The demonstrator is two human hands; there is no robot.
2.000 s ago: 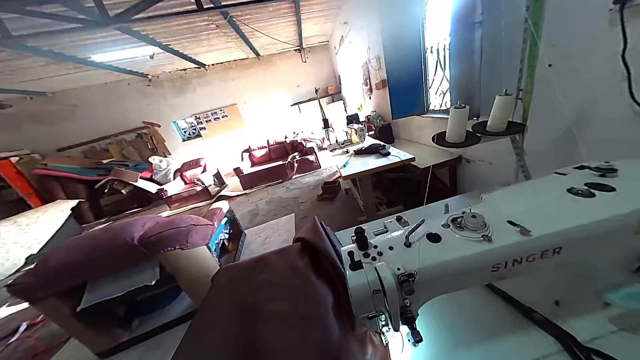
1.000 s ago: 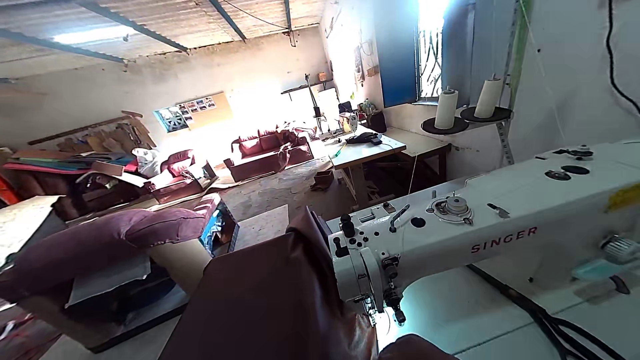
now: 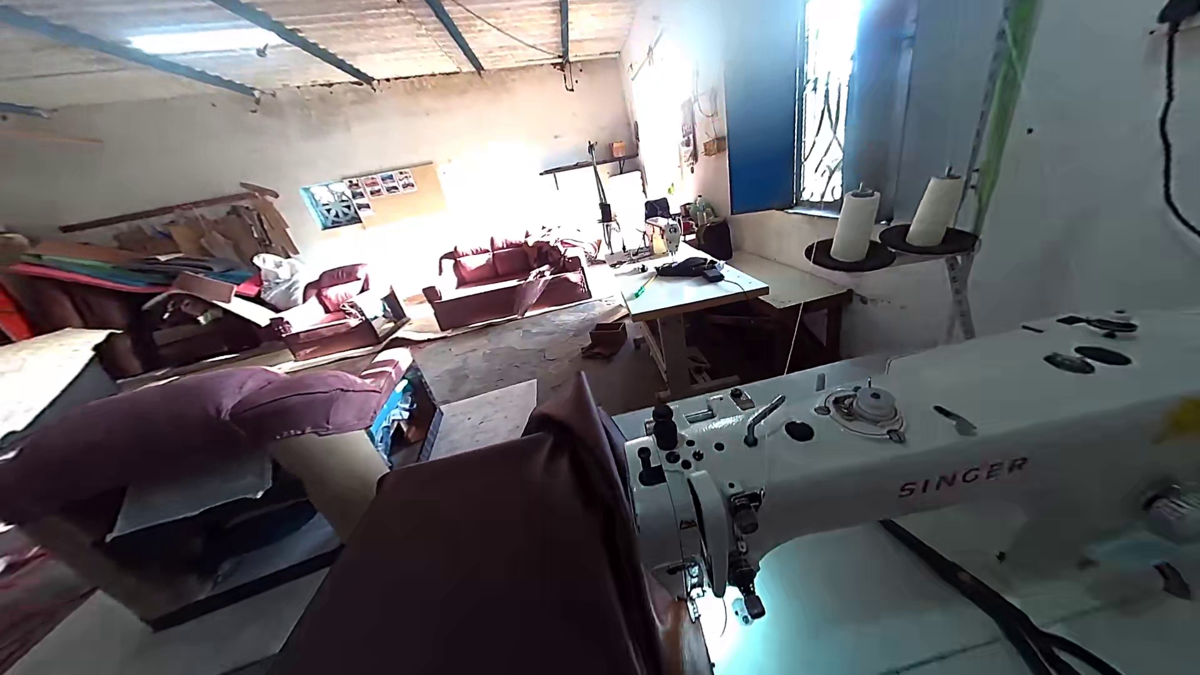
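Note:
A dark maroon sheet of leather or leather-like material (image 3: 469, 562) hangs in folds at the left of a white Singer sewing machine (image 3: 900, 450). Its raised fold stands against the machine head, and its lower right edge lies close to the lit needle and presser-foot area (image 3: 696, 595). Beside that edge is a small brown patch; whether it is skin or material I cannot tell. Neither my left hand nor my right hand can be made out. Thread rises from the machine, and two white thread cones (image 3: 855, 225) sit on black discs behind it.
Left of the machine stands an unfinished armchair frame with maroon padding (image 3: 309, 403). Farther back are a maroon sofa (image 3: 506, 281), another armchair (image 3: 333, 309) and a white worktable (image 3: 698, 291) with a second machine. Black cables (image 3: 975, 586) lie on the Singer's table.
A dark reddish piece at the bottom edge, just right of the needle one second ago, is out of sight now. The maroon material still hangs left of the machine head.

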